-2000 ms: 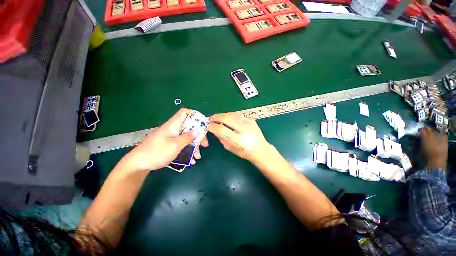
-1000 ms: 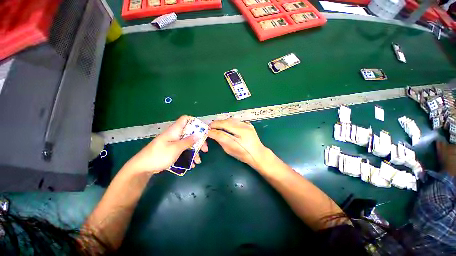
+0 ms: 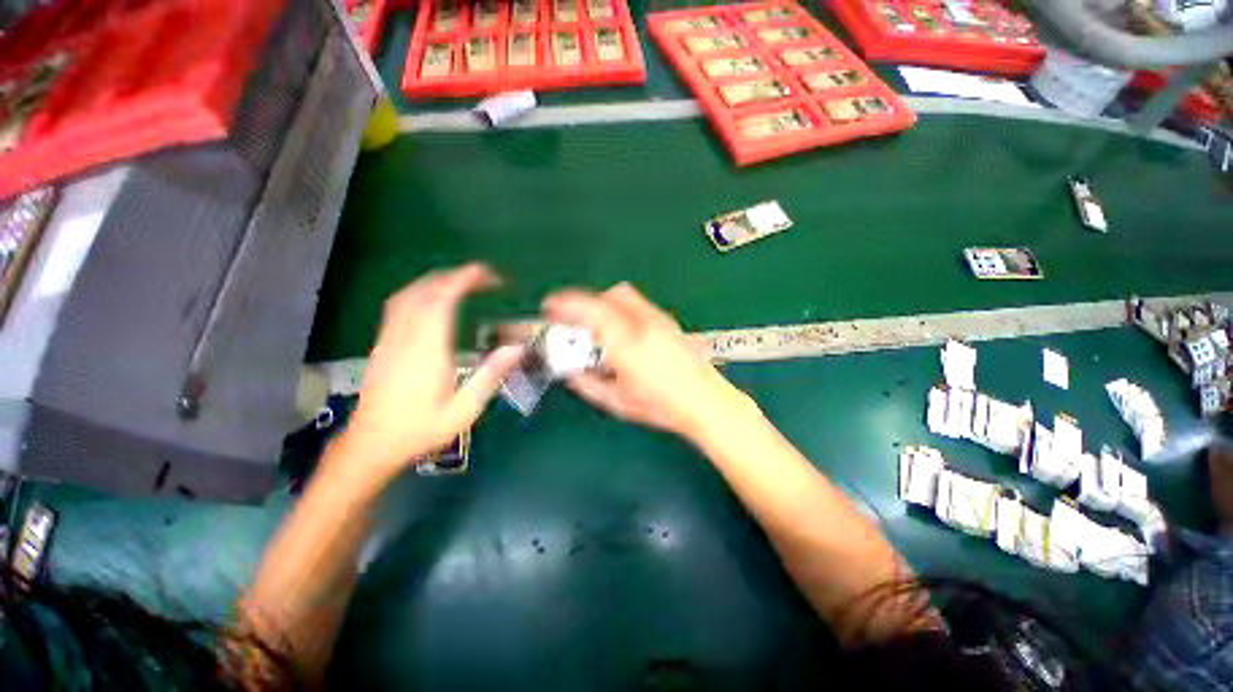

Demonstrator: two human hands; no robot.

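Observation:
A phone assembly with a white keypad face is at the fingertips of my right hand, blurred by motion. My left hand is beside it, also blurred, with its thumb pointing at the assembly and its index finger raised apart. A pale, blurred piece shows just below the thumb. Part of another handset shows under my left palm; whether my left hand holds it or it lies on the worktop is unclear.
Two handsets and a narrow piece lie on the green belt. Red trays are behind it. White parts stand in rows at right, near a parts pile and another person's sleeve. A grey housing is at left.
My hands have moved apart from the stacked handsets they worked on. The handset nearest me on the belt has left its place. My left hand has opened wider. The view has shifted, showing more red trays.

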